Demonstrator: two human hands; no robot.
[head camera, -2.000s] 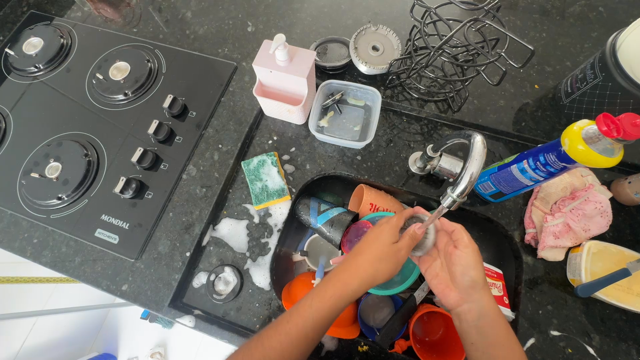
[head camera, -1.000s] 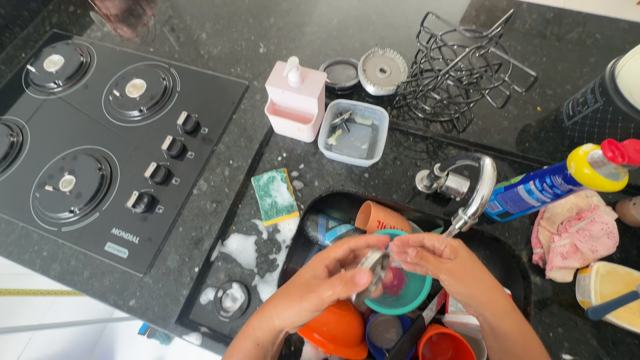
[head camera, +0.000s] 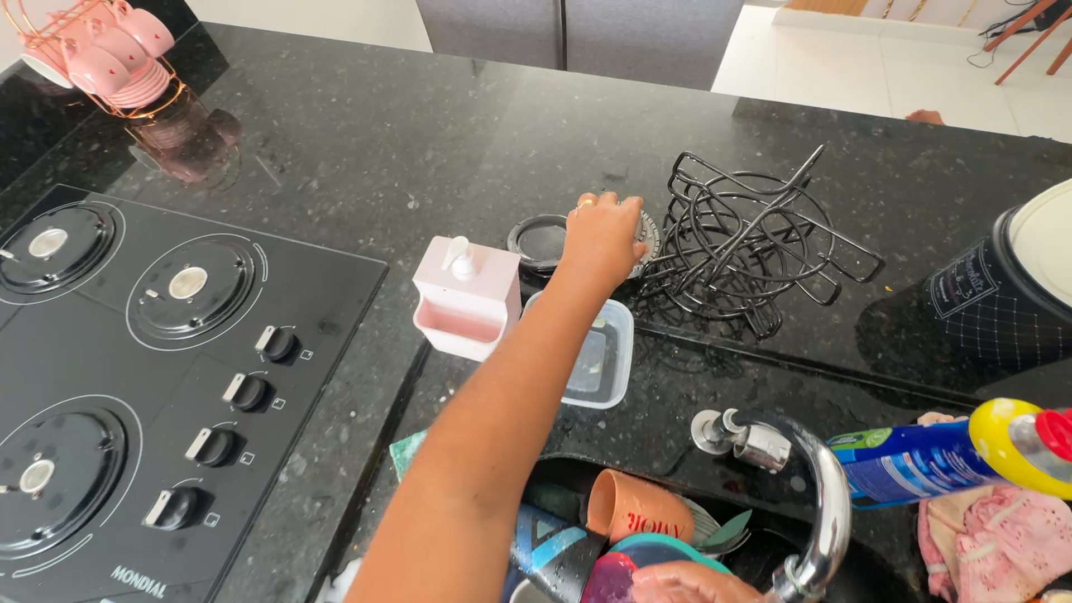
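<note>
My left hand (head camera: 605, 230) reaches across the counter, its fingers over a round ridged metal burner part (head camera: 647, 243) that it partly covers. Whether it grips anything is hidden. Beside it lies a dark round burner cap (head camera: 538, 241). Under my forearm stands a clear plastic container (head camera: 618, 356), partly covered. At the bottom edge, my right hand (head camera: 691, 584) is only partly in view, over the sink by a teal bowl (head camera: 657, 548) and a dark pink item (head camera: 610, 578). An orange cup (head camera: 641, 507) with red lettering lies on its side in the sink.
A pink soap dispenser (head camera: 469, 293) stands left of my forearm; black wire pan supports (head camera: 745, 243) are heaped to its right. The chrome faucet (head camera: 825, 494) arches over the sink. A blue bottle (head camera: 913, 461) and pink cloth (head camera: 1005, 536) lie right. The gas cooktop (head camera: 209, 368) is left.
My hands were together over the sink with a small round metal part; now they are apart. The left has moved to the burner parts behind the container. The view has tilted up.
</note>
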